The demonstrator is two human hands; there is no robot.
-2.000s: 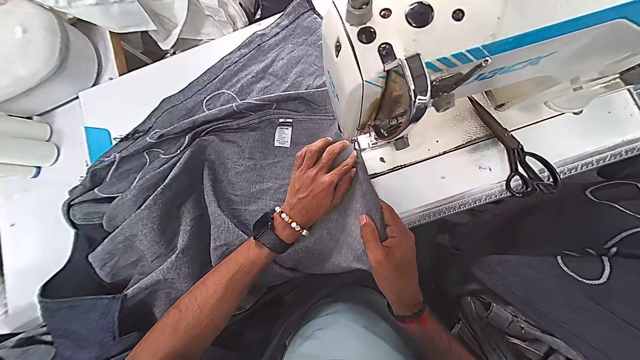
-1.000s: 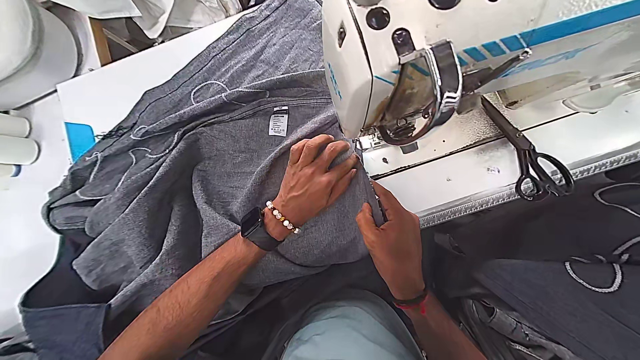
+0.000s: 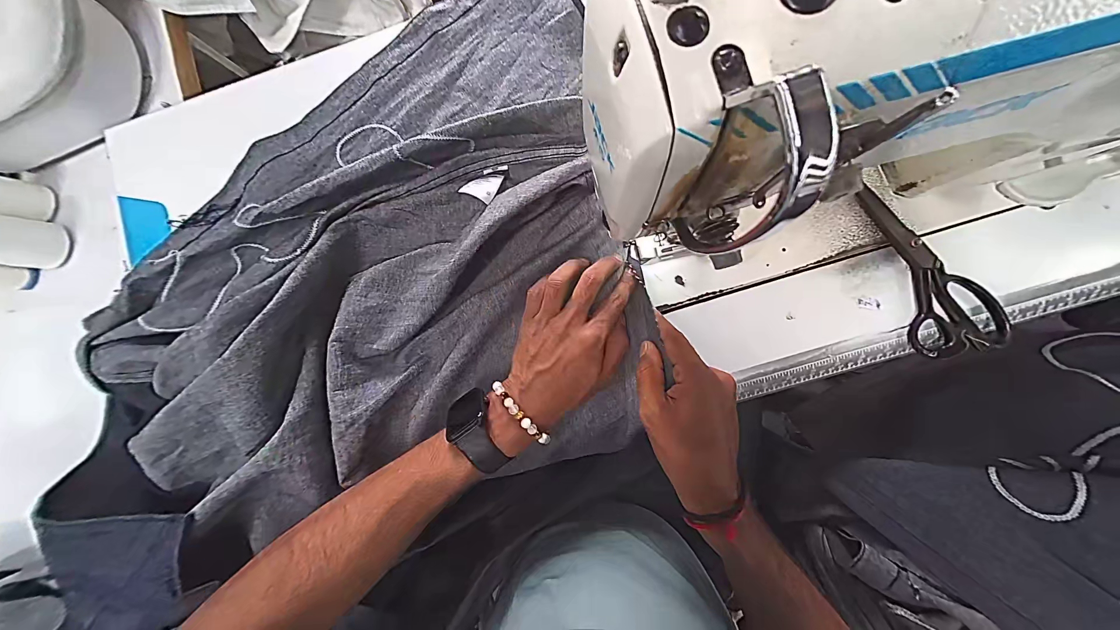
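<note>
A grey fabric garment (image 3: 420,289) with a white label (image 3: 483,185) lies bunched over the table, its right edge at the needle area of a white sewing machine (image 3: 630,114). My left hand (image 3: 569,341) presses flat on the cloth, fingertips just in front of the presser foot (image 3: 647,249); a dark watch and a beaded bracelet are on that wrist. Nearer my body, my right hand (image 3: 691,411) pinches the garment's edge between thumb and fingers. The needle itself cannot be made out.
Black-handled scissors (image 3: 936,297) lie on the machine bed to the right, above a measuring tape (image 3: 831,363) along the table edge. Dark garments with a pale cord (image 3: 1041,507) are at the lower right. White thread cones (image 3: 31,241) stand at the far left.
The cloth has shifted and folded, so a fold now partly covers the label that lay flat before. Both hands stay at the garment's edge by the machine.
</note>
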